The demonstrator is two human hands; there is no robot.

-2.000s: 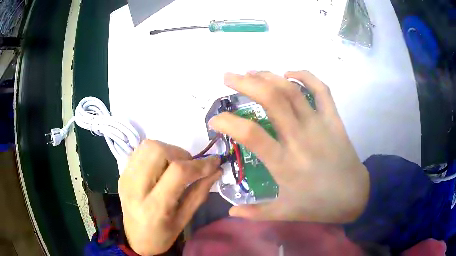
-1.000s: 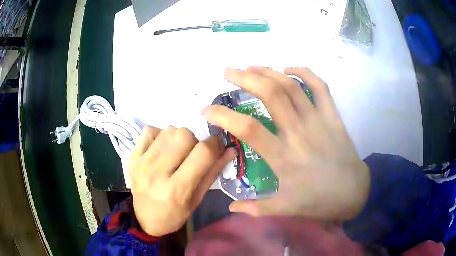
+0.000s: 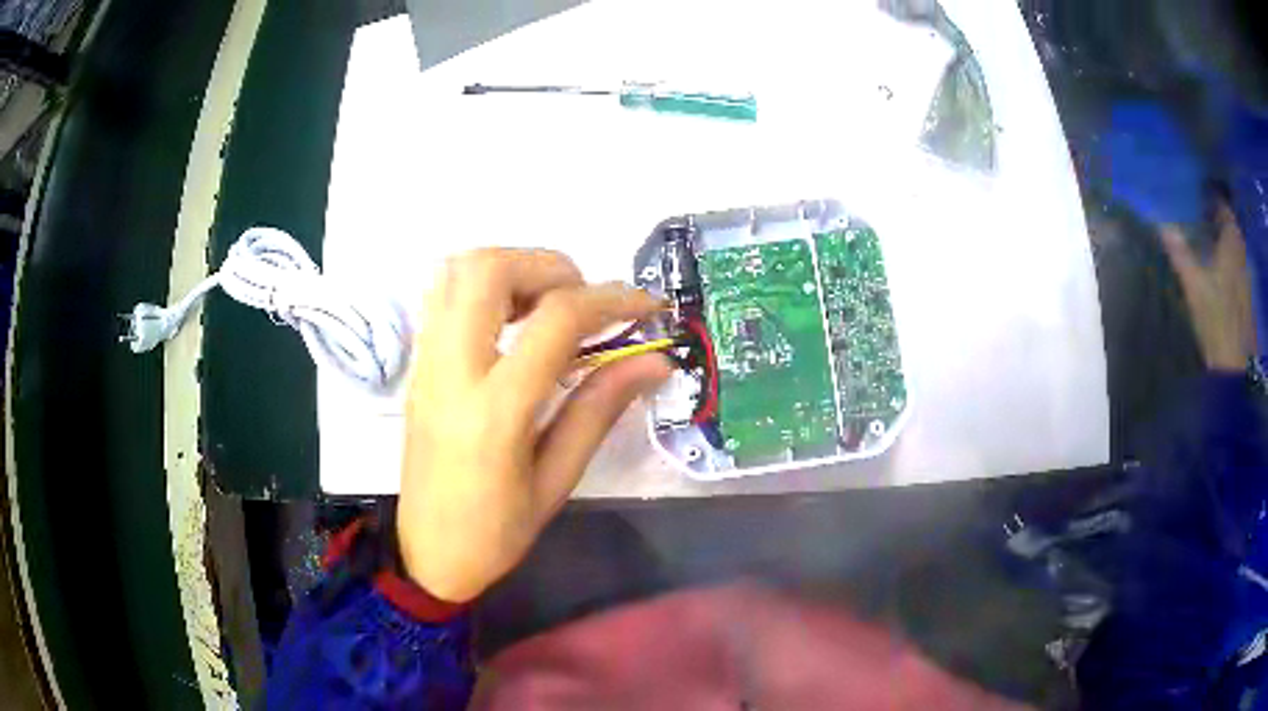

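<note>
The open housing (image 3: pixel 879 442) lies on the white paper with a green circuit board (image 3: pixel 772 347) inside. Red and dark internal wires (image 3: pixel 706 375) run along the board's left side. My left hand (image 3: pixel 508 403) is at the housing's left edge, with yellow and dark cord leads (image 3: pixel 612 353) between thumb and fingers; the fingertips partly cover the wire area. The white power cord (image 3: pixel 313 313) lies coiled to the left, its plug (image 3: pixel 143 327) over the cream edging. My right hand (image 3: pixel 1213 285) is small and blurred at the far right, by a blue object (image 3: pixel 1147 160); its grip is unclear.
A green-handled screwdriver (image 3: pixel 688 102) lies on the paper beyond the housing. A grey sheet (image 3: pixel 480 28) is at the top edge, and a crumpled clear bag (image 3: pixel 960 118) at the upper right. The dark green conveyor (image 3: pixel 104 181) with cream edging runs along the left.
My right hand has left the housing and moved to the far right, uncovering the board. My left hand has shifted slightly, and the yellow lead now shows. The view has shifted slightly.
</note>
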